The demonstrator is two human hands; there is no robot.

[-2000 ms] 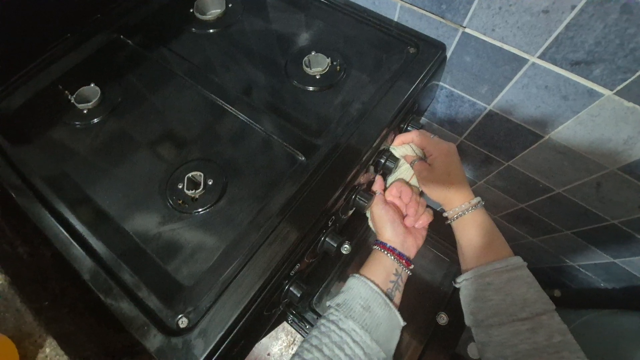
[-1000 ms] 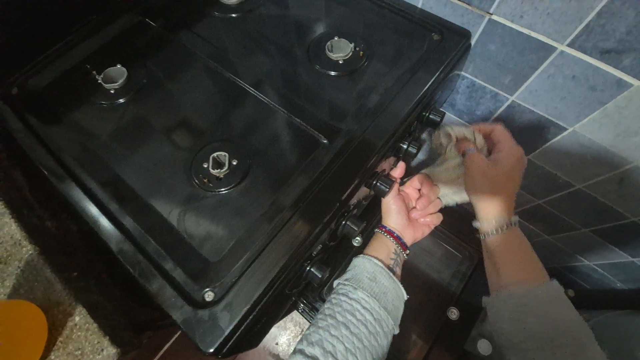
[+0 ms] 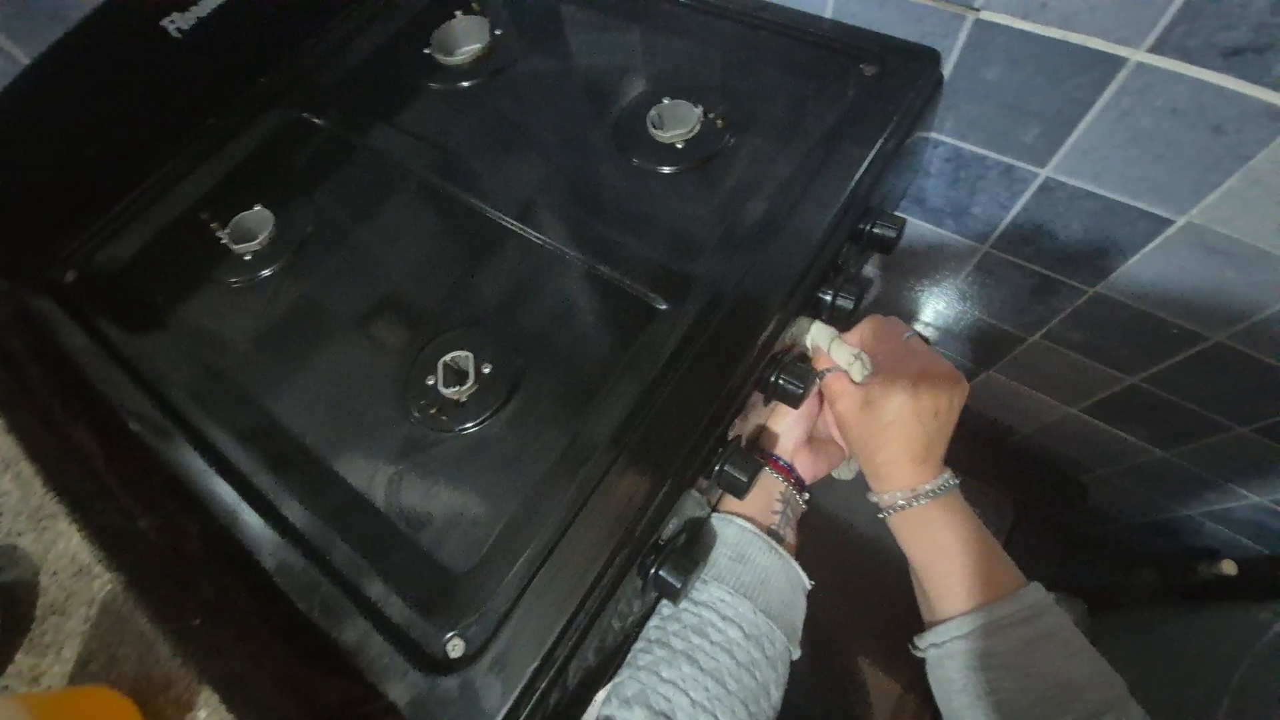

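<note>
My right hand [image 3: 895, 400] grips a pale cloth [image 3: 840, 352] and presses it to the front control panel, just beside a black stove knob [image 3: 790, 381]. Partly behind it, my left hand [image 3: 805, 435] rests low against the panel between that knob and another knob [image 3: 738, 471]; its fingers are hidden, so its grasp cannot be told. A bit of the cloth also shows below the two hands. The black gas stove [image 3: 560, 400] has its burner bases bare, one of them a burner base [image 3: 457, 375] near the front.
More knobs line the panel, among them a knob [image 3: 883, 232] at the far end and a knob [image 3: 678, 560] by my left sleeve. Blue-grey wall tiles [image 3: 1060, 230] stand at the right. An orange object [image 3: 70, 703] lies at the lower left, by a speckled surface [image 3: 50, 560].
My right hand with the cloth has moved from beyond my left hand back to the panel. My left hand has slipped lower, its fingers now hidden behind the right one.
</note>
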